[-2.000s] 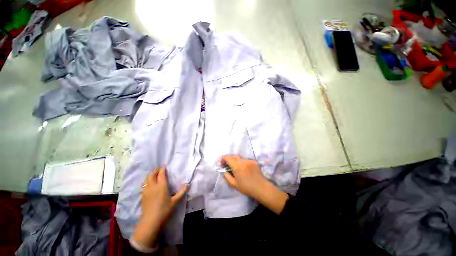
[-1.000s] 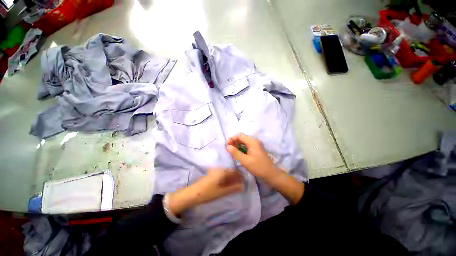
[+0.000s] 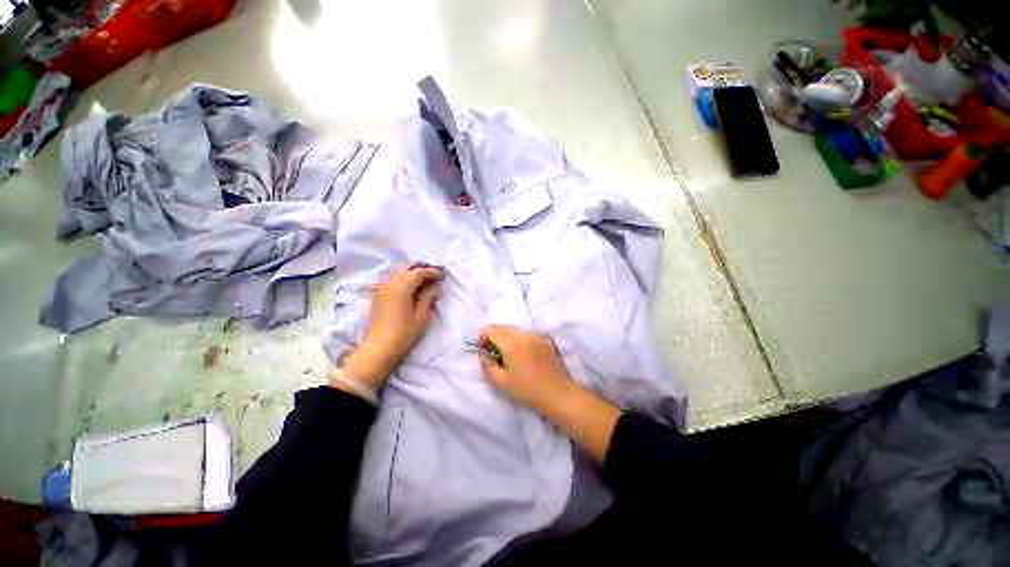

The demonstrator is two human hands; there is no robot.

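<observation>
A light grey work jacket (image 3: 465, 443) lies front side up on the table, its collar away from me and its lower part over the near edge. My left hand (image 3: 401, 318) is at the left chest pocket flap, fingertips bent onto the cloth. My right hand (image 3: 525, 366) holds the thread snips (image 3: 492, 353), mostly hidden in the palm, with the tip near the lower edge of that pocket. Any loose thread is too small to tell.
A crumpled grey jacket heap (image 3: 199, 210) lies on the left. A white pad (image 3: 150, 465) is at the near left edge. A black phone (image 3: 745, 131), a green container (image 3: 853, 158) and a red basket (image 3: 908, 133) stand far right. Grey cloth (image 3: 930, 454) hangs below right.
The jacket's front has been drawn closed and laid flatter. My left hand has moved up to the chest pocket after sweeping over the front. My right hand has shifted slightly, still holding the snips.
</observation>
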